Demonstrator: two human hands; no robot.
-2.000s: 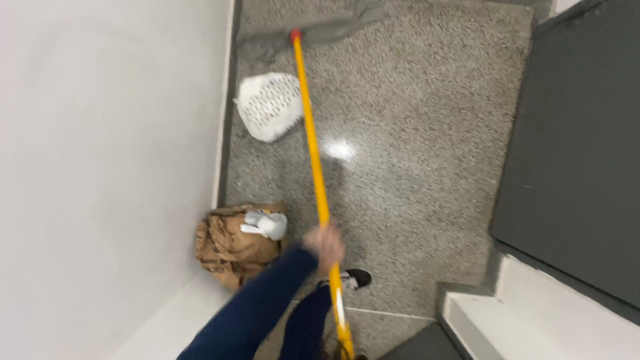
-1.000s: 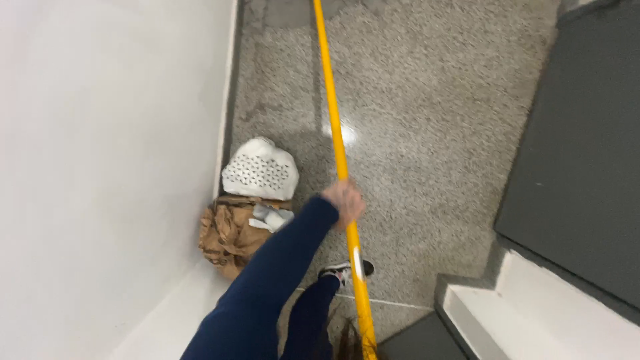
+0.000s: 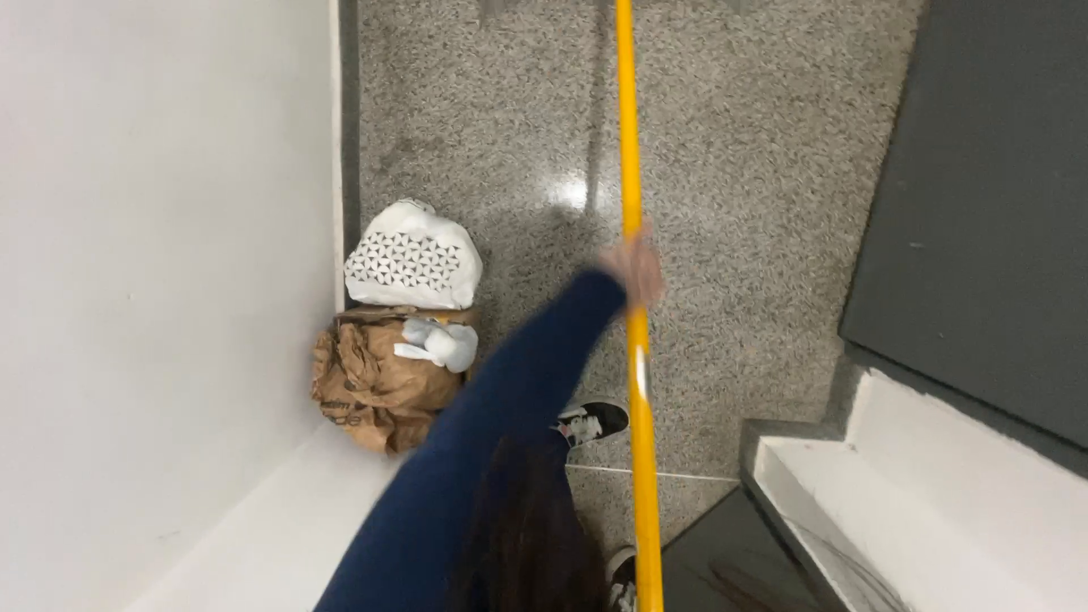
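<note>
My left hand (image 3: 633, 268), at the end of a dark blue sleeve, is closed around a long yellow pole (image 3: 629, 127). Motion blurs the fingers. Running nearly straight down the head view, the pole leaves it at both the top and bottom edges, so neither end shows. Left of the hand, a white plastic bag with a black triangle pattern (image 3: 414, 259) rests on the speckled floor (image 3: 748, 212), against a crumpled brown paper bag (image 3: 382, 374). A small white plastic bundle (image 3: 442, 342) lies on the paper bag. My right hand is out of view.
A white wall (image 3: 170, 212) with a dark skirting strip bounds the left. At the right is a dark grey panel or slab (image 3: 977, 204), with a white ledge (image 3: 901, 510) below it. My black and white shoe (image 3: 595, 422) stands near the pole, and another shows partly lower down.
The patterned white bag, earlier apart from the paper bag and near the grey cloth at the pole's far end, now sits against the paper bag. That cloth and the red connector have left the view.
</note>
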